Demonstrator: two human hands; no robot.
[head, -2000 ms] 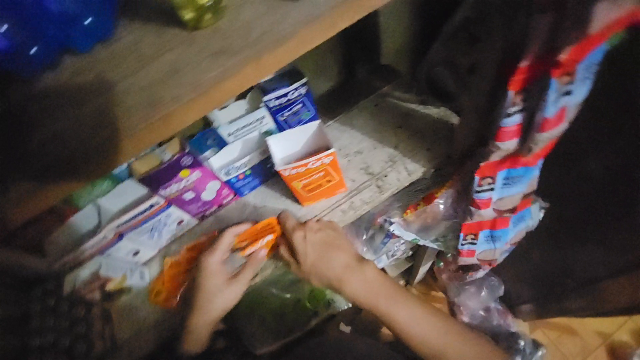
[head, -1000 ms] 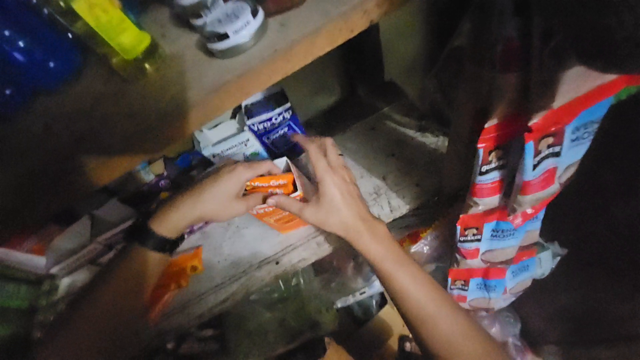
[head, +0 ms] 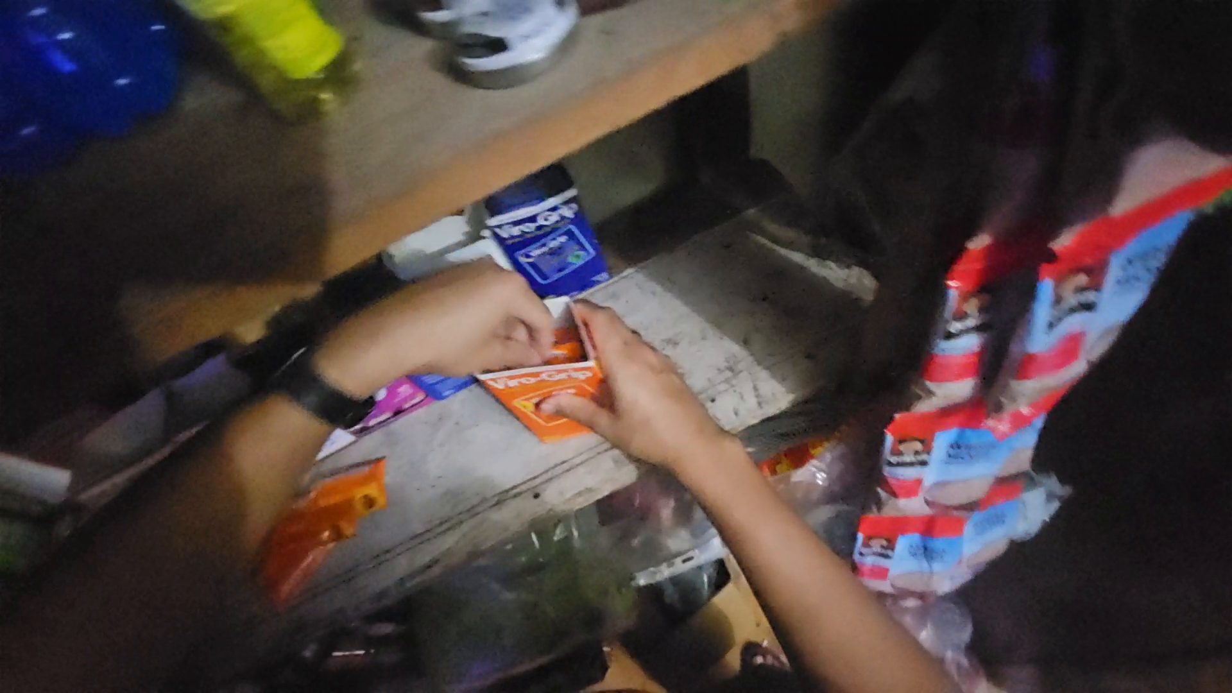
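An orange and white Viro-Grip carton (head: 544, 399) stands with its top open on the worn wooden shelf. My right hand (head: 645, 385) grips its right side, thumb across the front. The fingers of my left hand (head: 491, 318) reach into the top, at an orange packet (head: 568, 348) partly inside; whether they still hold it cannot be told. A black band is on my left wrist. More orange packaging (head: 327, 520) lies on the shelf's front edge, below my left forearm. Just behind the carton stands a blue Viro-Grip box (head: 546, 236).
An upper wooden shelf (head: 577, 125) overhangs the boxes and holds a yellow bottle (head: 279, 43), blue containers (head: 87, 77) and a white and grey item (head: 510, 38). Strips of red and blue Quaker sachets (head: 962, 452) hang at the right. Clear plastic packaging lies below the shelf edge.
Two seconds ago both hands were at orange packets in front of the carton. They have moved up to the carton, and an orange packet has gone down into it. The view has shifted closer.
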